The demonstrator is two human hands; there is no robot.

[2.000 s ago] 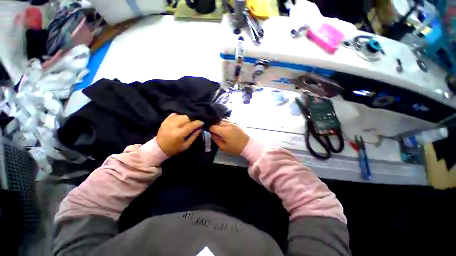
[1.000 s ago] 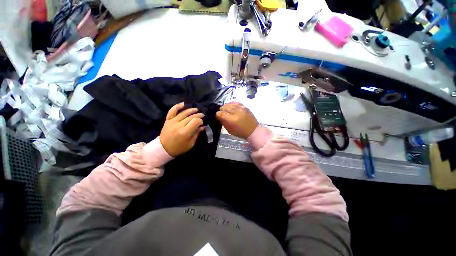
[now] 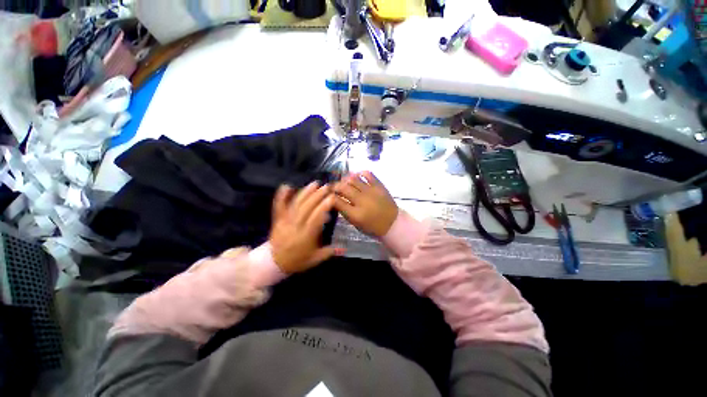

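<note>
A black garment piece (image 3: 209, 186) lies bunched on the white table, left of the needle, and hangs over the front edge. My left hand (image 3: 302, 226) lies on its right part with the fingers spread forward. My right hand (image 3: 366, 203) is beside it, fingertips at the cloth's right edge just in front of the presser foot (image 3: 353, 138). The fingertips of both hands nearly meet; whether the right ones pinch the cloth is hard to tell. The white sewing machine (image 3: 434, 101) stands behind and to the right of my hands.
Right of the needle lie large black scissors (image 3: 496, 221), a dark card (image 3: 502, 177) and blue-handled snips (image 3: 567, 246). A pink box (image 3: 498, 48) sits on the machine head. Tangled white strips (image 3: 70, 167) lie at the left, above a grey basket (image 3: 27, 291).
My left hand has gone from pinching the cloth to lying spread on it. The white label between the hands no longer shows. The cloth's right part is spread flatter.
</note>
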